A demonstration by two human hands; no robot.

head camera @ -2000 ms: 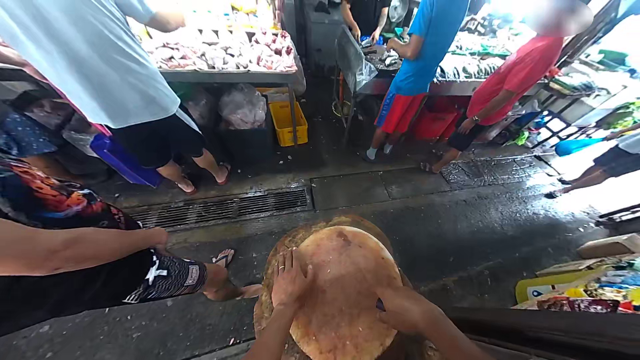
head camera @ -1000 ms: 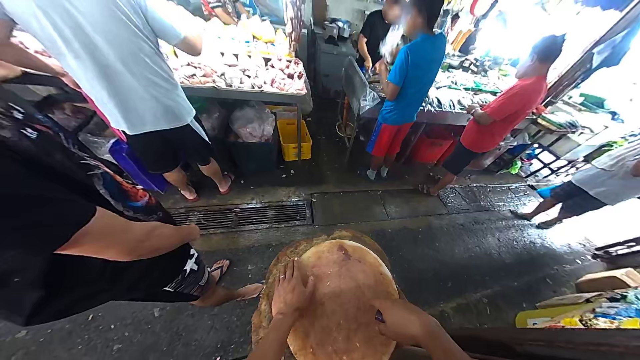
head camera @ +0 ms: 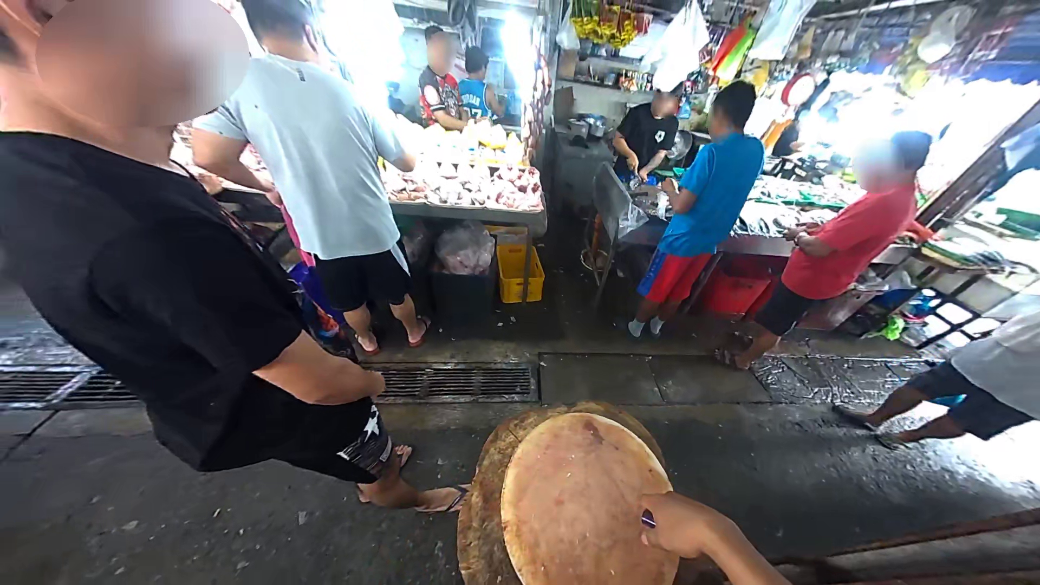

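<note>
A round wooden chopping board lies on a larger, rougher round wooden block at the lower middle. At the board's right edge is my right hand, its fingers curled around a small dark object with a pale rim, too small to name. The hand hides most of that object. My left hand is out of the frame. A dark stain marks the far part of the board, and small pale flecks lie on its surface.
A person in black stands close on the left. Beyond the metal floor grate are a meat stall, a yellow crate and a fish stall, with several people at them. Another person stands at the right.
My left hand, on the board in both earlier frames, has left the view. The view has tilted up. The person in black now shows more fully at the left.
</note>
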